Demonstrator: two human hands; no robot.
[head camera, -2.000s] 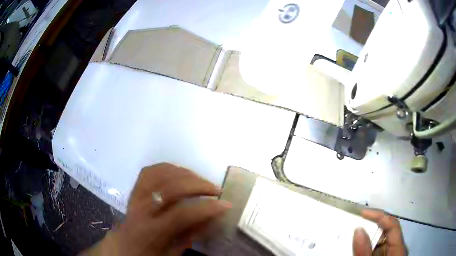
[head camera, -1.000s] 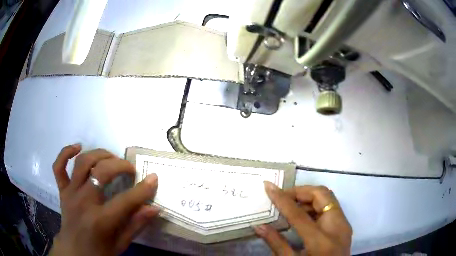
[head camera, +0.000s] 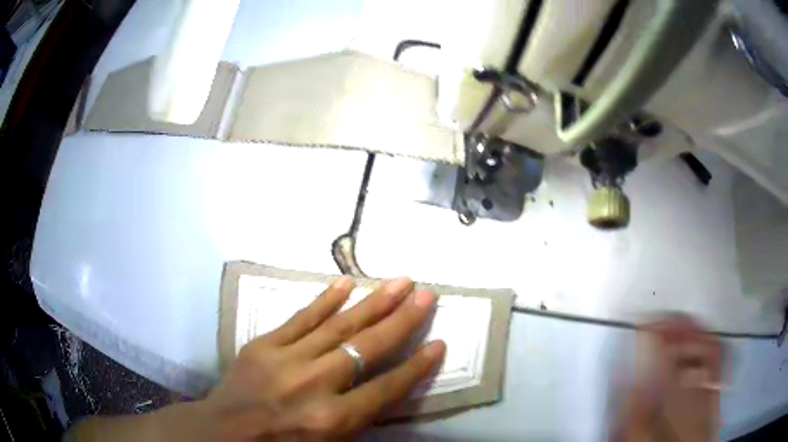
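Observation:
A grey-beige flap piece (head camera: 498, 354) lies flat on the white table near its front edge. The white sewing template (head camera: 462, 345) lies on top of it, with the fabric showing as a border. My left hand (head camera: 337, 358) lies palm down across the template, fingers spread, hiding its middle and lower left part. My right hand (head camera: 683, 371) is blurred at the lower right, apart from the piece; its fingers and anything in them cannot be made out.
The sewing machine head (head camera: 596, 60) stands at the upper right, its presser foot (head camera: 486, 160) by the end of a row of flap pieces (head camera: 337, 99). A tension knob (head camera: 608, 208) hangs right of it. The white lamp (head camera: 194, 60) overhangs the upper left.
My left hand has moved from the template's left edge to flat on top of it. My right hand has let go of the template's right end and moved away to the right.

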